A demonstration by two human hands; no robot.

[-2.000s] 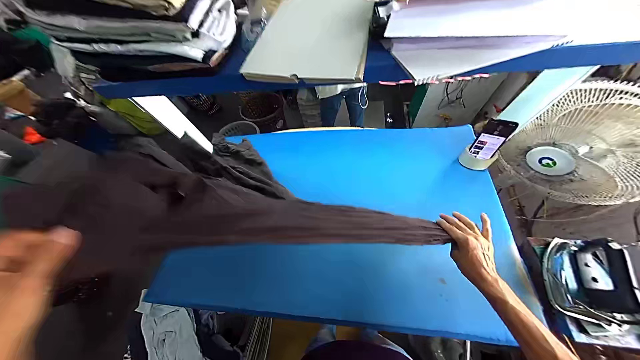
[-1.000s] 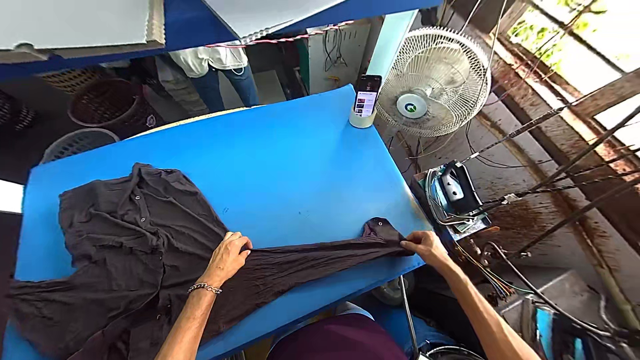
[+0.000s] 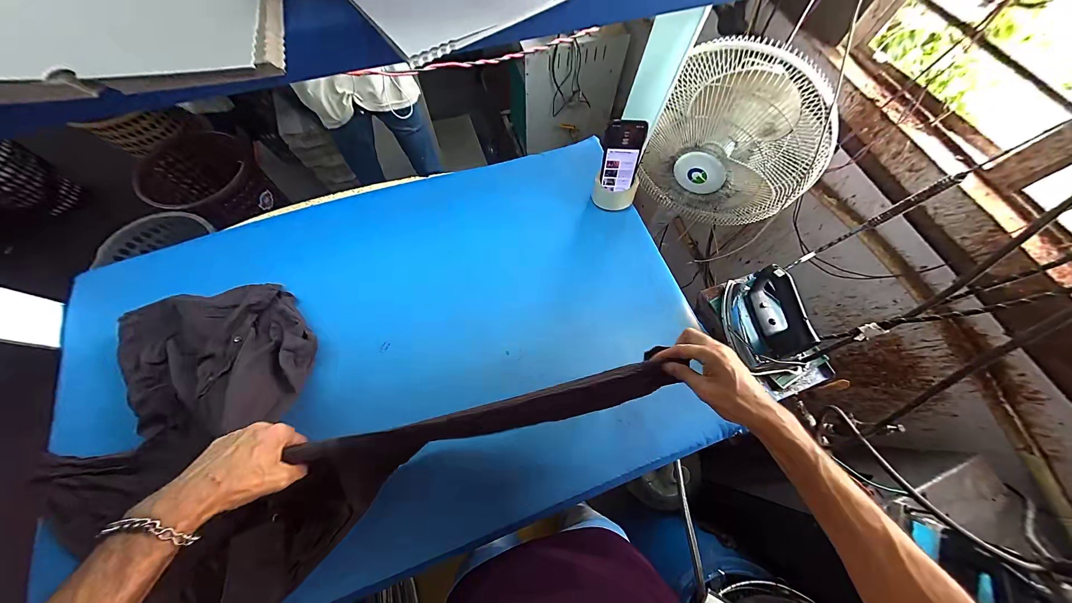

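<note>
A dark shirt [image 3: 226,360] with buttons lies bunched on the left of a blue padded table [image 3: 469,276]. My left hand [image 3: 251,465], with a chain bracelet at its wrist, grips the sleeve near the body of the shirt. At the other end, my right hand [image 3: 703,373] pinches the cuff by the table's right edge. The sleeve [image 3: 502,410] runs taut between both hands as a narrow folded strip. Part of the shirt hangs toward me below my left hand.
A phone [image 3: 621,159] stands in a roll of tape [image 3: 614,197] at the far right corner. Beyond are a fan [image 3: 737,134] and an iron [image 3: 766,310] on a stand. Baskets [image 3: 197,172] and a person [image 3: 377,117] are behind the table; a shelf [image 3: 327,50] overhangs it.
The sleeve, resting flatter on the table a second ago, is now stretched straight in a narrow strip. The shirt's body is more bunched. The view has swung right since two seconds ago.
</note>
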